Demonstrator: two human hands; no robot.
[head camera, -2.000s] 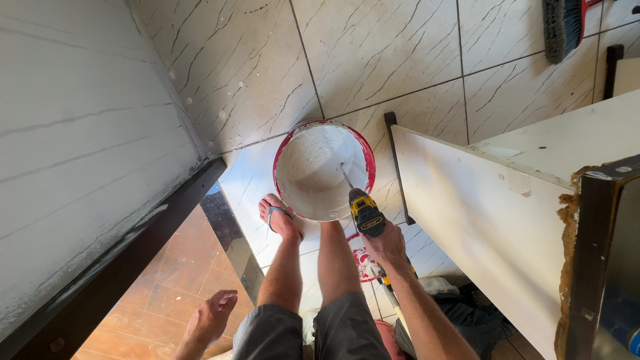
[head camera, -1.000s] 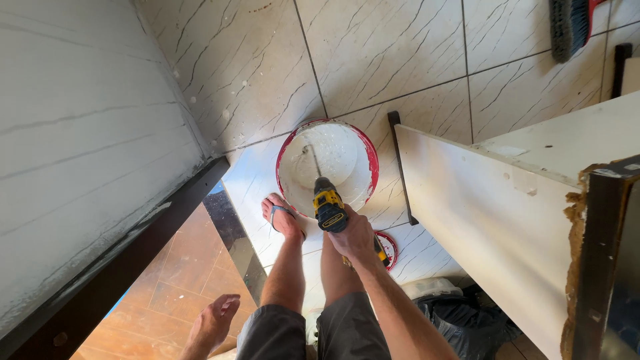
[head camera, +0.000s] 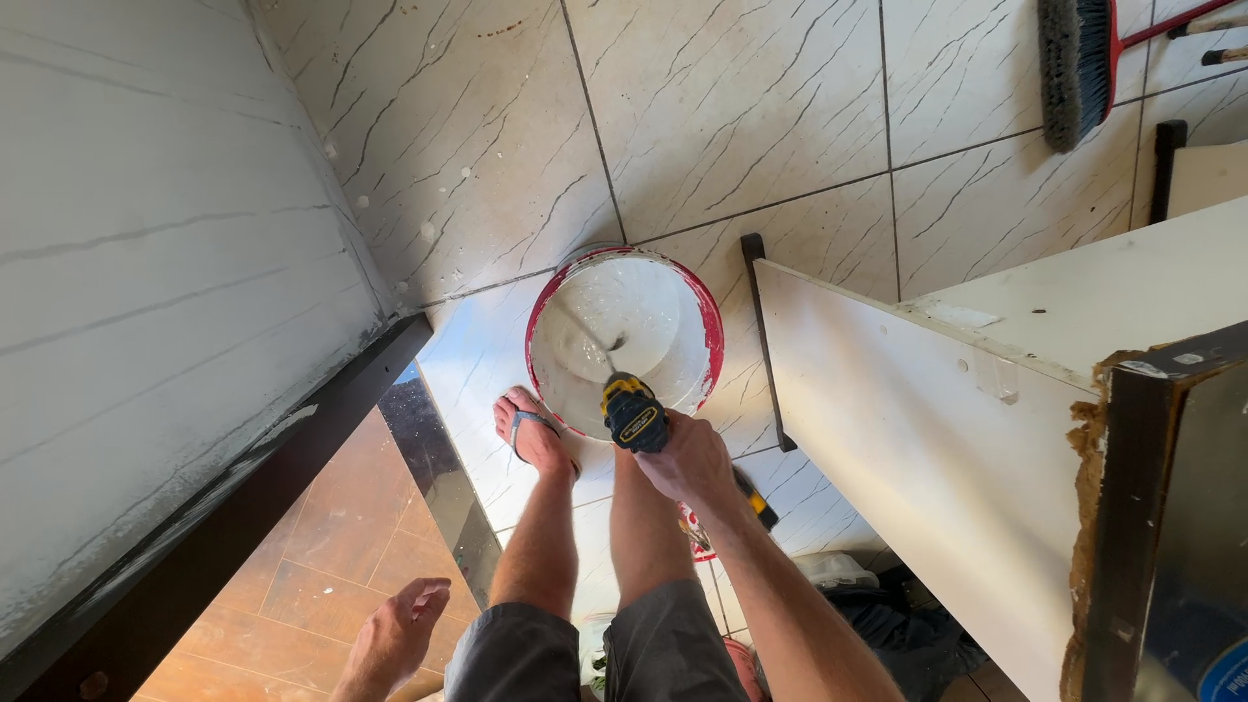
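Note:
My right hand (head camera: 690, 453) grips a yellow and black cordless drill (head camera: 634, 411), held over the near rim of a red-rimmed bucket (head camera: 715, 336). A thin metal mixing rod (head camera: 597, 343) runs from the drill down into the white, creamy mixture (head camera: 643, 317), where a small dark hollow shows. The lower end of the rod is hidden in the mixture. To the left of my legs, my left hand (head camera: 402, 624) hangs in the air with its fingers a little curled, touching nothing. My foot in a flip-flop (head camera: 531, 434) stands beside the bucket.
A white panel (head camera: 916, 429) with a dark edge stands at the right, near a broken-edged dark frame (head camera: 1121, 507). A dark door frame (head camera: 244, 468) and white wall (head camera: 146, 234) are at the left. A broom (head camera: 1077, 73) lies top right; black plastic (head camera: 902, 624) lies bottom right.
The drill has swung right, then left, then slightly right again over the bucket, and its rod has shifted within the mixture. My left hand stays low at the left.

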